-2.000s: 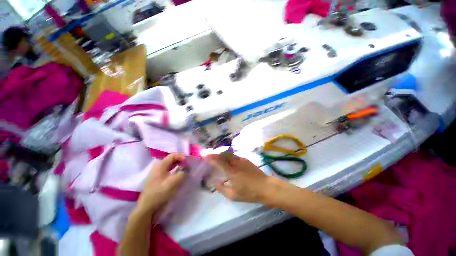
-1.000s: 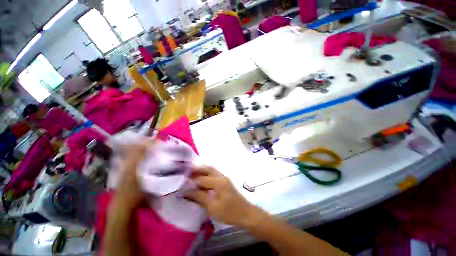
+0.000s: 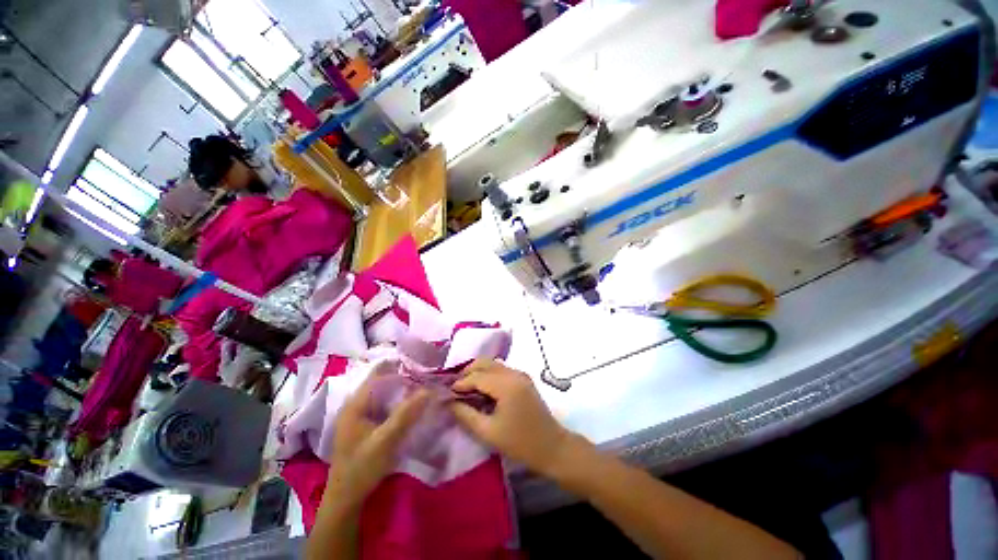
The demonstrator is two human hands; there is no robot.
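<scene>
The garment piece [image 3: 438, 509], magenta with a pale pink reverse, lies heaped at the table's left end and hangs over the front edge. My left hand [image 3: 372, 427] is on the pale side, with its fingers closed on the cloth. My right hand [image 3: 506, 410] pinches a fold of the garment piece at its fingertips, close to my left hand. The presser foot and needle [image 3: 580, 287] of the sewing machine [image 3: 700, 208] are to the right of the cloth and apart from it. Scissors [image 3: 717, 317] with a yellow and a green loop lie right of the needle.
An orange-handled tool [image 3: 903, 210] lies by the machine base. A wooden board [image 3: 407, 208] is beyond the cloth. A grey motor-like housing [image 3: 197, 435] stands at the left. A person [image 3: 222, 164] sits beyond, behind a magenta heap [image 3: 268, 241]. Magenta cloth [image 3: 914, 514] is below the table edge at right.
The garment piece has moved left, away from the needle. My hands have come down from their raised, blurred position and are closer together on the cloth. The view has turned left.
</scene>
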